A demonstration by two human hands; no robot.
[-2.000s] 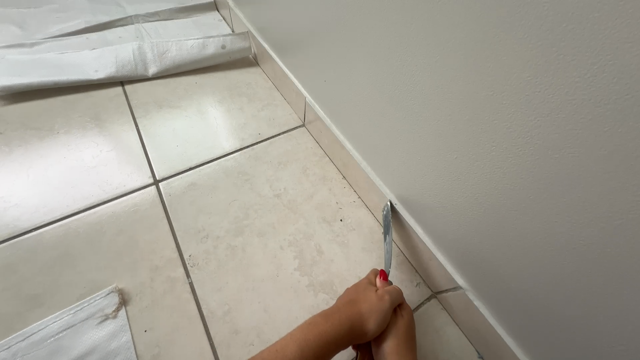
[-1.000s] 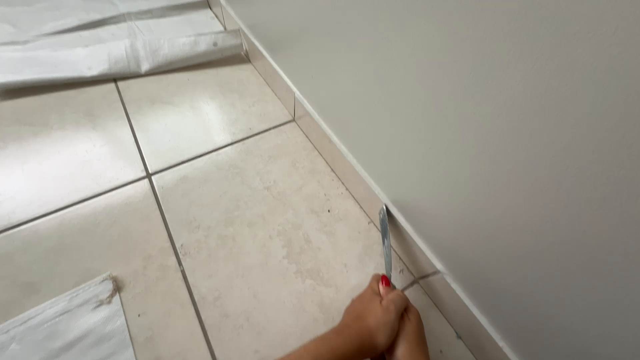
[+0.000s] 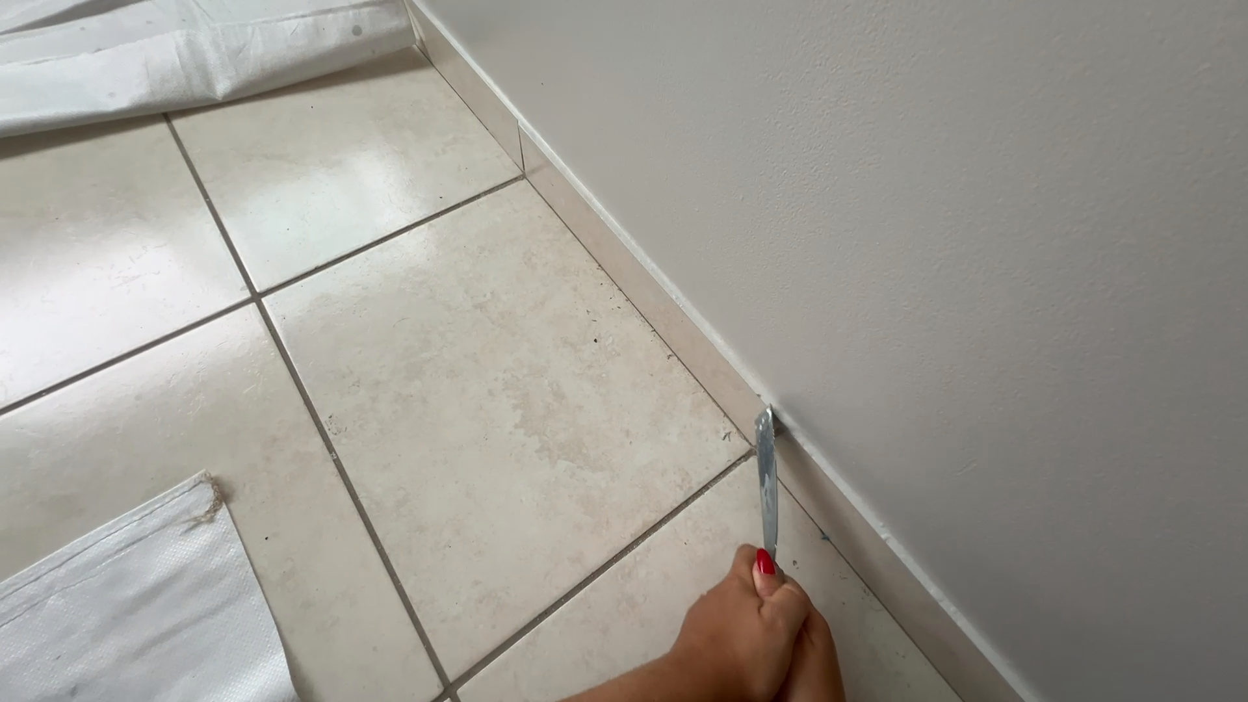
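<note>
My left hand (image 3: 721, 624) and my right hand (image 3: 814, 648) are clasped together around the handle of a metal table knife (image 3: 767, 487), near the bottom of the head view. A thumb with a red-painted nail lies on top, pointing up the blade. The fingers hide the handle. The blade bears whitish smears, and its tip touches the white bead (image 3: 673, 288) along the top edge of the tiled skirting (image 3: 624, 273), where it meets the wall. The tip is close to a joint in the skirting.
The painted wall (image 3: 955, 292) rises on the right. Beige floor tiles (image 3: 507, 390) carry small dark crumbs along the skirting. A whitish woven sheet (image 3: 146, 614) lies at lower left; another folded sheet (image 3: 214, 58) reaches the skirting at upper left.
Both hands and the knife have moved nearer along the skirting's top edge, from farther up the long tile to close to its joint. The grip looks the same. The view has shifted too.
</note>
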